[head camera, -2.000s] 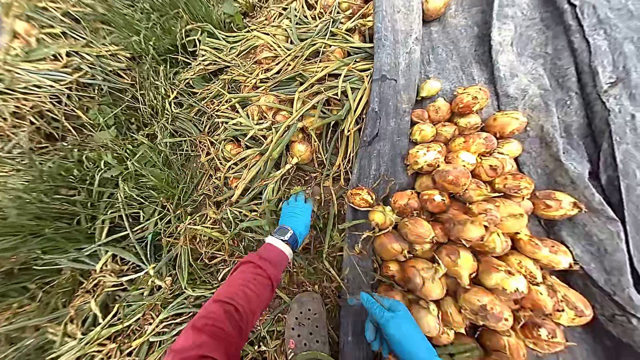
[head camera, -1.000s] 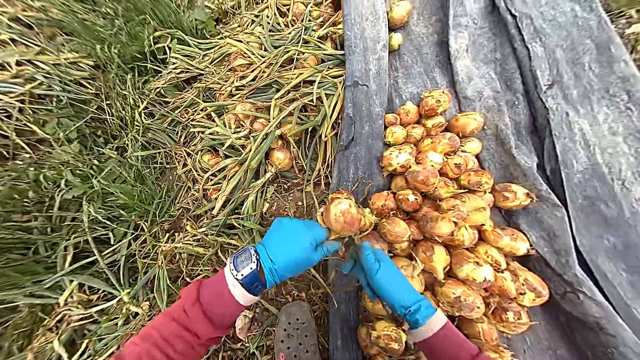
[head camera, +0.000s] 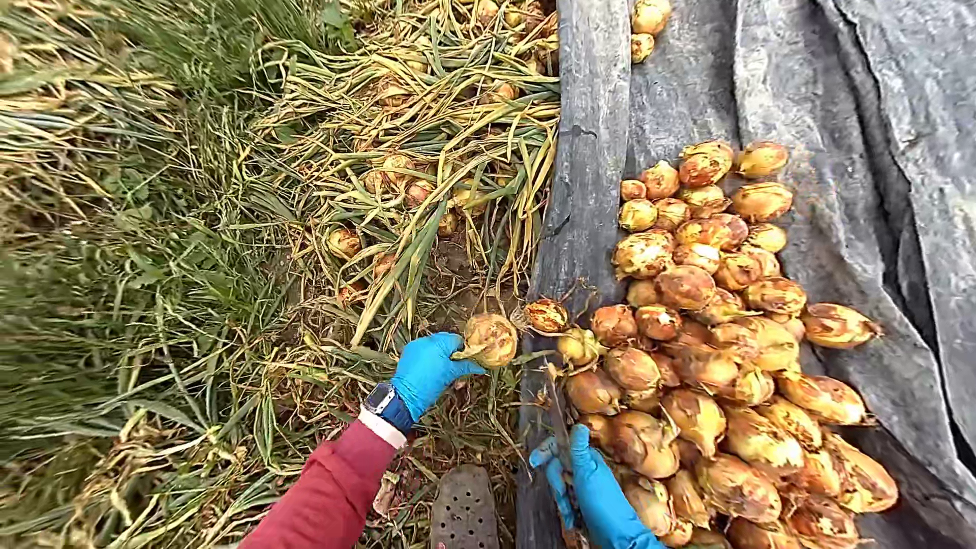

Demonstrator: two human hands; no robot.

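My left hand (head camera: 433, 372), in a blue glove with a watch at the wrist, pinches a yellow onion (head camera: 490, 340) by its neck over the soil, just left of the grey fabric. At the lower right, my right hand (head camera: 583, 484), also gloved in blue, is closed around a narrow, dirty blade-like tool (head camera: 559, 412) that points up the frame; its exact kind cannot be told. Beside and beyond that hand, a large heap of trimmed onions (head camera: 698, 366) lies on the grey ground fabric (head camera: 591, 168). A small onion (head camera: 546, 315) rests at the fabric's left edge.
Onions with long, drying leaves (head camera: 427, 191) lie on the ground at upper left, with green grass (head camera: 114, 305) farther left. A perforated clog (head camera: 463, 507) shows at the bottom centre. A few more onions (head camera: 650, 17) sit on the fabric at the top. Folds run along the fabric at right.
My hands were together at an onion one second ago and are now apart. Two seconds ago my left hand was reaching toward the ground; now it holds an onion.
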